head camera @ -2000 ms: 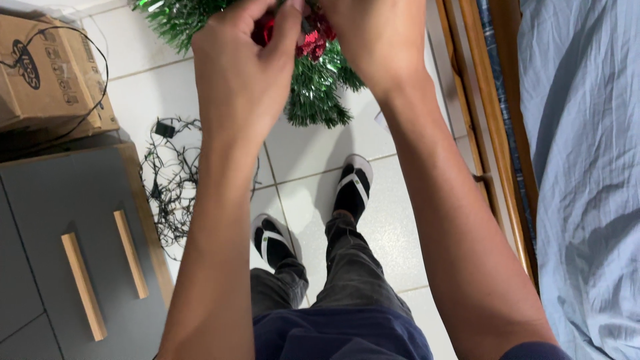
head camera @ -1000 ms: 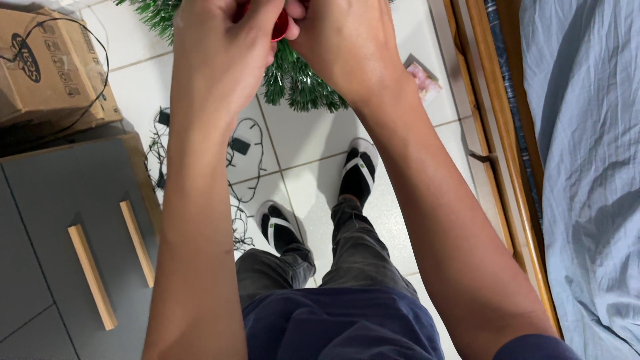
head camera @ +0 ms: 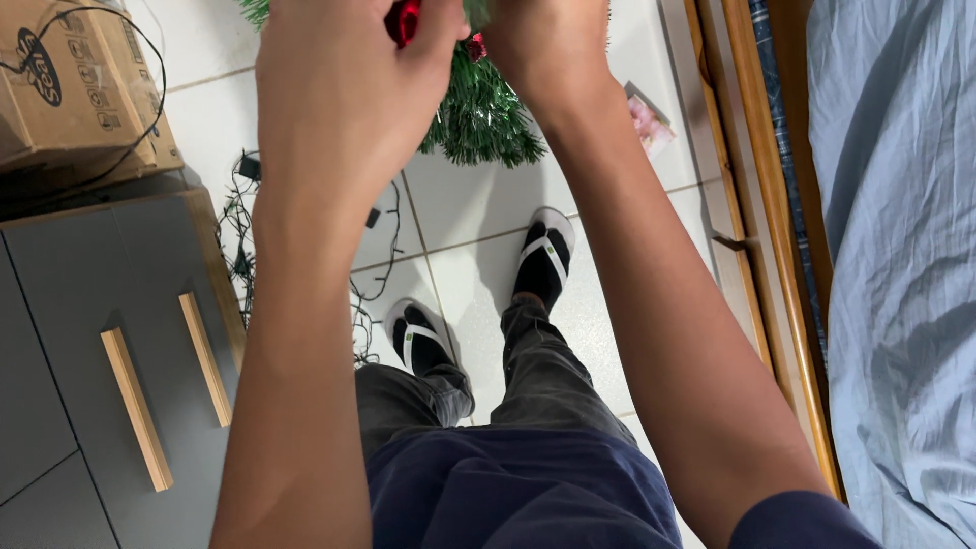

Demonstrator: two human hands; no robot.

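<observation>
Both hands are raised at the top edge of the head view, partly cut off. My left hand (head camera: 351,84) has its thumb and fingers closed around a shiny red ornament (head camera: 406,21). Close beside it is my right hand (head camera: 541,46), with a blurred bit of green at its fingertips; what it grips cannot be made out. A small red glittery piece (head camera: 476,48) shows between the hands. Behind and below them hangs a green tinsel Christmas tree or garland (head camera: 488,114), its upper part hidden by the hands.
A tangled string of dark lights (head camera: 240,229) lies on the tiled floor at left, near a grey drawer cabinet (head camera: 99,305) and a cardboard box (head camera: 76,84). A pink printed item (head camera: 650,126) lies by the wooden bed frame (head camera: 751,191). My feet wear flip-flops (head camera: 545,255).
Both hands stay together at the top of the view throughout. The red ornament shows between the fingers in the earlier frames too. The view shifts somewhat.
</observation>
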